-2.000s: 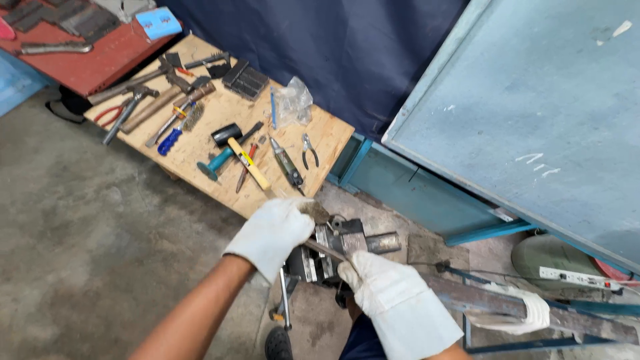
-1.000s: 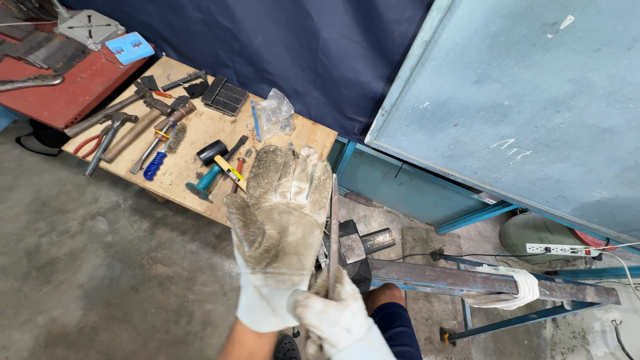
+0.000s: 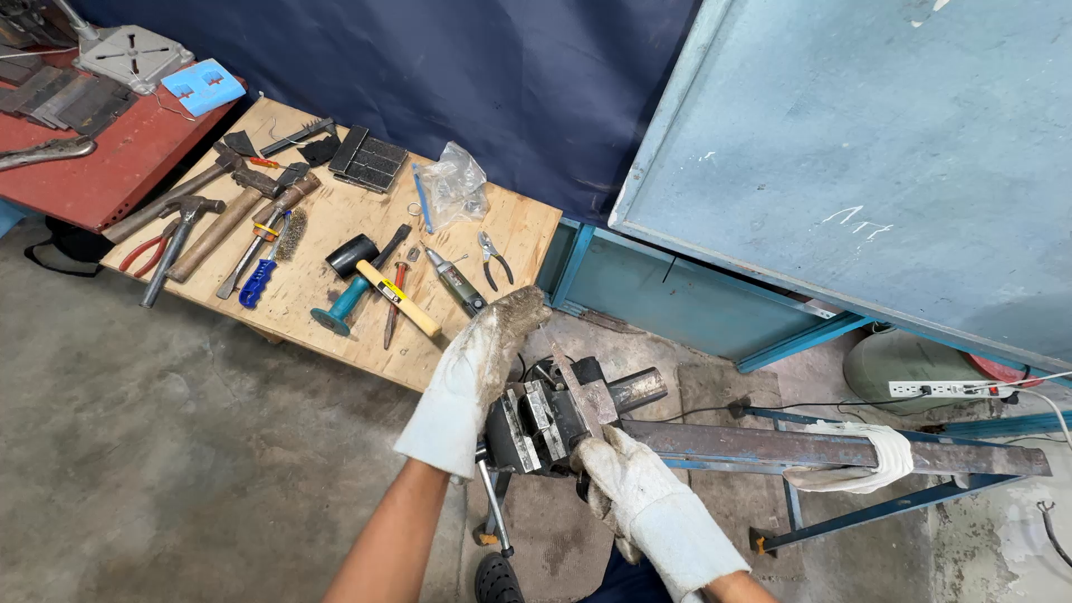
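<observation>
My right hand (image 3: 628, 481), in a pale leather work glove, grips the lower end of a flat metal bar (image 3: 574, 385) that slants up over the back of a bench vise (image 3: 523, 423). The vise's jaws hold nothing that I can see. My left hand (image 3: 494, 347), gloved the same way, hovers left of the bar's upper end, near the table edge, with nothing visible in it; its fingers are partly hidden. Closest to it on the plywood table (image 3: 360, 360) lie a green rotary tool (image 3: 456, 280), a rubber mallet (image 3: 385, 285), a cold chisel (image 3: 395, 306) and diagonal pliers (image 3: 494, 260).
Hammers (image 3: 186, 239), a wire brush (image 3: 272, 260) and a plastic bag (image 3: 452, 184) lie farther back. A red table (image 3: 151, 159) bears metal plates. Right of the vise, a steel beam (image 3: 754, 444) rests on a blue stand, near a power strip (image 3: 946, 389) and cords.
My left hand, seen palm up in front of the vise a second ago, has turned and moved away from the bar. The bar now leans farther left, still in my right hand.
</observation>
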